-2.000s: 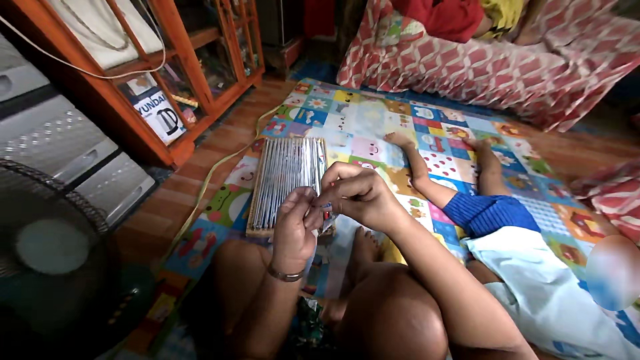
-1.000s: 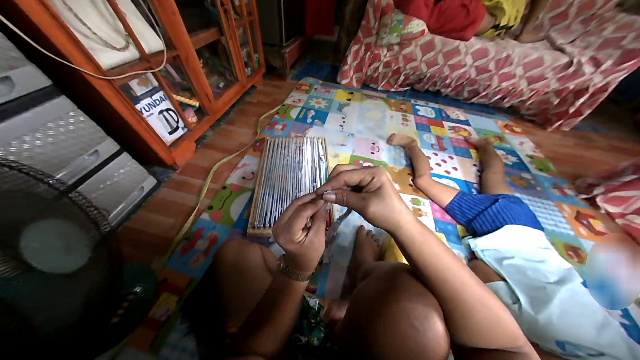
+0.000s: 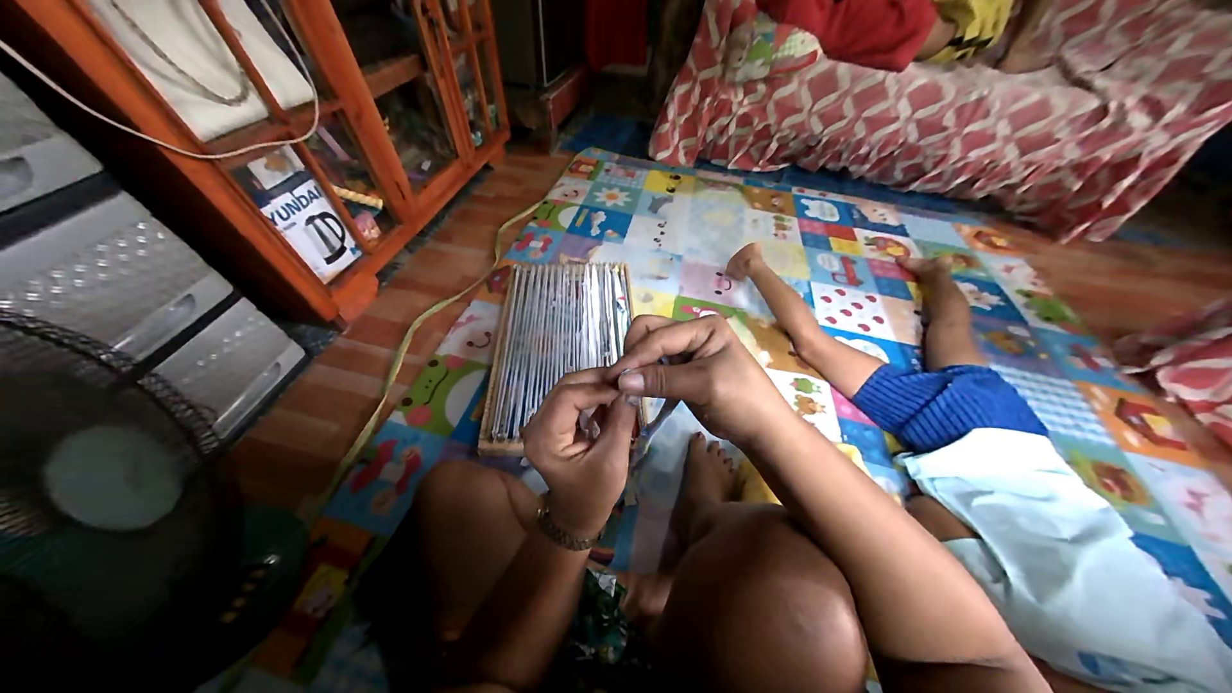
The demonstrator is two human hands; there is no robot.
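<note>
My left hand (image 3: 582, 438), with a bracelet at its wrist, and my right hand (image 3: 698, 371) meet fingertip to fingertip above my lap. Both pinch a thin pale strand (image 3: 660, 420), part of which hangs below my right fingers; its ends are hard to make out. Just beyond the hands a wooden frame (image 3: 500, 448) lies on the patterned mat, strung lengthwise with many whitish strands (image 3: 558, 337). My hands cover the frame's near right corner.
A person in blue shorts (image 3: 948, 409) lies on the patterned mat (image 3: 597, 226) at right. An electric fan (image 3: 111, 476) and plastic drawers (image 3: 135, 279) stand at left, near an orange wooden cabinet (image 3: 337, 87). Another person rests on the cloth-covered seat (image 3: 914, 115). A yellowish cord (image 3: 399, 351) runs beside the frame.
My hands stay together over my lap while their fingers shift on the strand. My left hand's fingers have changed their bend. The strung frame has not moved.
</note>
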